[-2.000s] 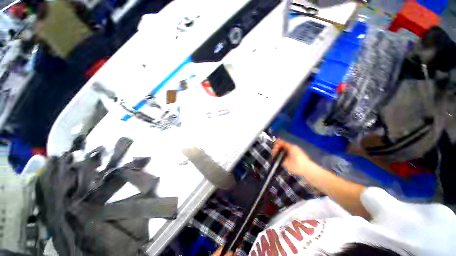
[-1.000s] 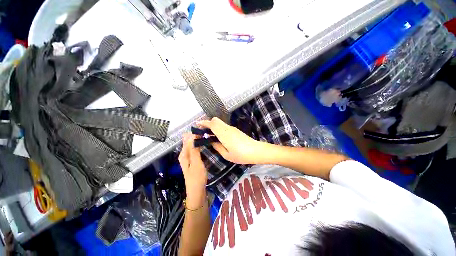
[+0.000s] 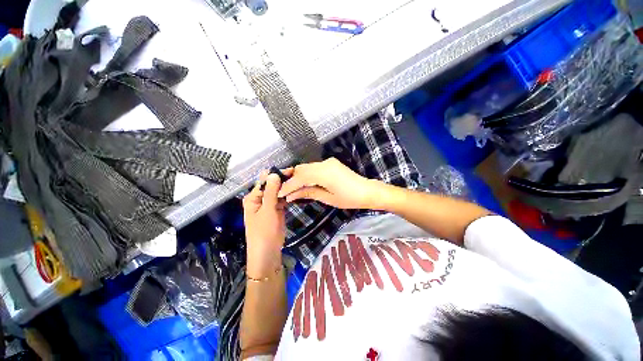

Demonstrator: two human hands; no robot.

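Observation:
My left hand (image 3: 264,217) and my right hand (image 3: 328,185) meet over my plaid-covered lap at the table's front edge. Their fingertips pinch a small black zipper end (image 3: 276,173), mostly hidden by the fingers. A grey patterned fabric strip (image 3: 278,102) lies on the white table, from near the needle area down over the edge beside my right hand. More black zipper length is hard to make out below the hands.
A pile of dark grey cut strips (image 3: 134,151) fans out at the left. Pink-and-blue thread snips (image 3: 334,24) lie on the table. Blue crates (image 3: 560,39) and clear plastic bags (image 3: 574,88) are at the right. Striped zipper strips (image 3: 231,296) hang below the table.
Both hands came together at the table edge from a stretched zipper length. Since one second ago the fingers have closed tighter around the black end, and the view has shifted slightly.

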